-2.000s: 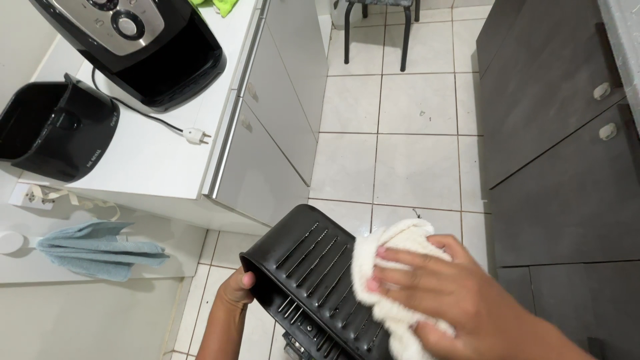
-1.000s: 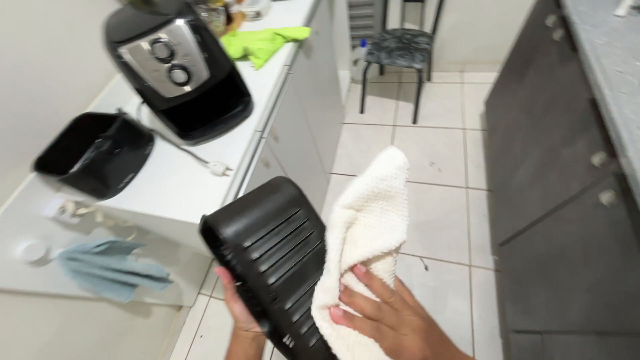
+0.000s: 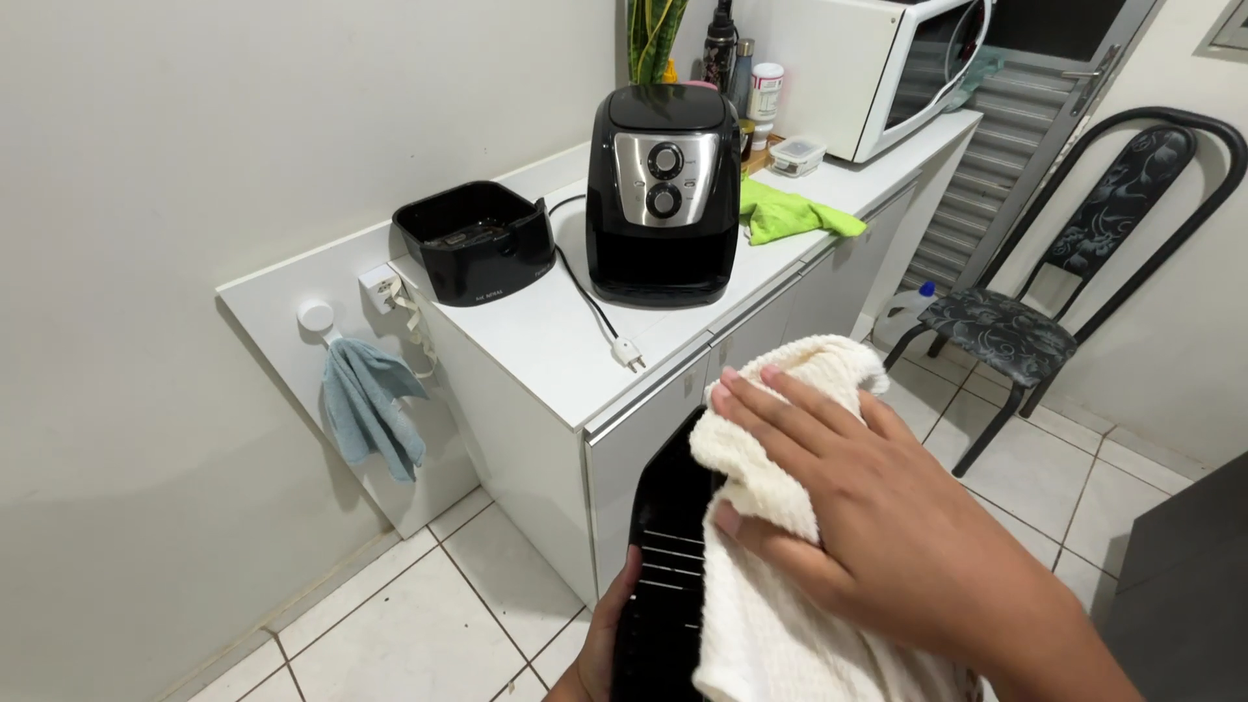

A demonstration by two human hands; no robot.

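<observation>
My left hand grips the left side of a black slotted air fryer basket at the bottom centre. Over the basket's right side lies a cream cloth, held by my right hand, whose fingers press on its upper part. The cloth hides much of the basket. Beyond them, the black air fryer body with two knobs stands on the white counter, its drawer opening bare. To its left sits the black outer drawer, open side up. The fryer's white plug lies near the counter's front edge.
A lime green cloth, a small lidded container and a white microwave are on the counter. A blue cloth hangs from a wall hook. A patterned chair stands at the right, near a dark cabinet.
The view has tilted up, bringing in the microwave and the whole chair. My right hand and the cloth have come over the basket, whose outer slotted side faced me before.
</observation>
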